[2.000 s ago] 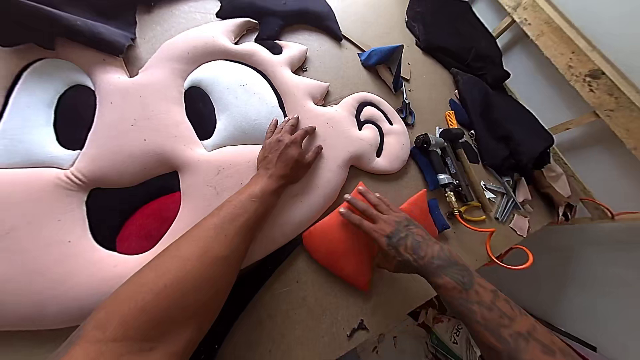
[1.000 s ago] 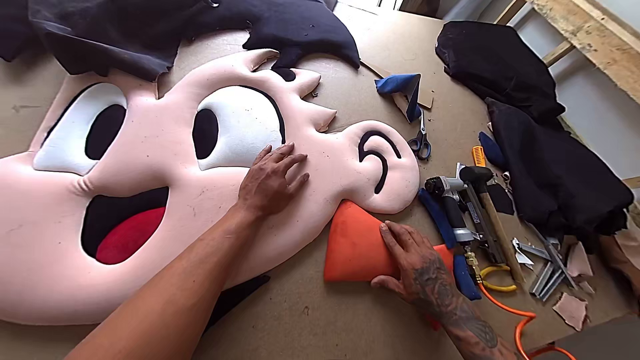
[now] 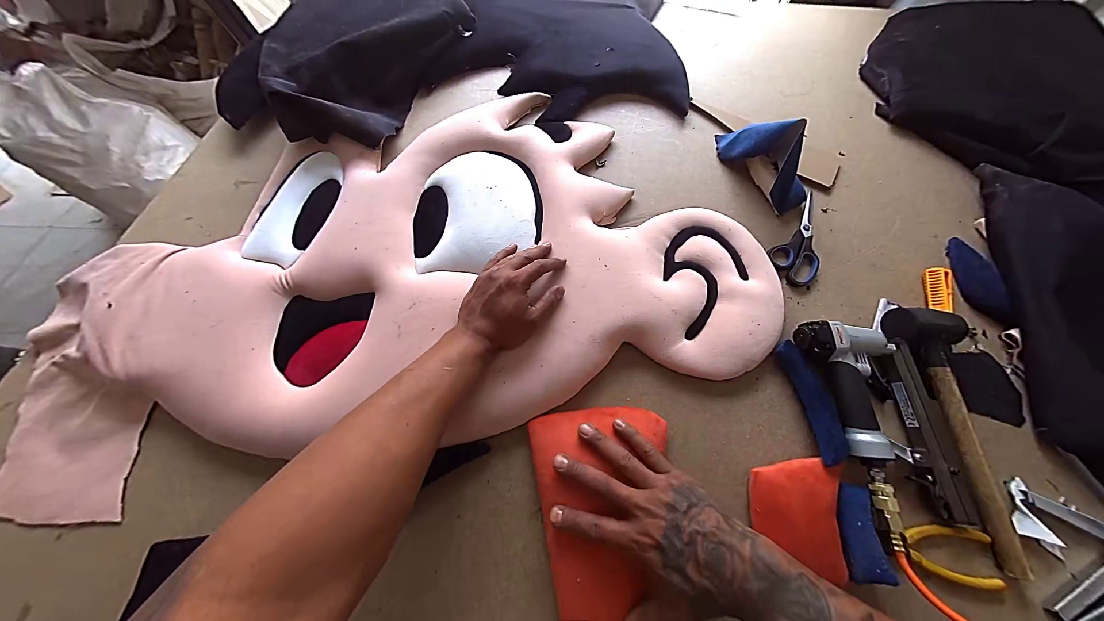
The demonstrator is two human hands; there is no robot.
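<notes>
A large padded cartoon face in pale pink fabric (image 3: pixel 595 293) lies on the table, with white and black eyes, a black mouth with a red tongue, and a round ear. My left hand (image 3: pixel 511 297) rests on its cheek below the right-hand eye, fingers spread, holding nothing. Flat on an orange padded fabric piece (image 3: pixel 595 517), just under the cheek's edge, lies my right hand (image 3: pixel 621 492) with its fingers apart. A smaller orange piece (image 3: pixel 798 513) sits to the right of that wrist. Black fabric (image 3: pixel 345 69) covers the top of the face.
On the right lie a pneumatic stapler (image 3: pixel 854 379), a hammer (image 3: pixel 957 405), yellow-handled pliers (image 3: pixel 949 552), blue-handled scissors (image 3: pixel 798 250) and an orange air hose (image 3: pixel 923 582). Blue scraps (image 3: pixel 768 155) and black cloth (image 3: pixel 992 86) lie farther back. Loose pink fabric (image 3: pixel 78 431) drapes at the left.
The larger orange piece has shifted and turned beneath my right hand, and its end now lies just below the cheek. My left hand stays on the cheek. The view has shifted.
</notes>
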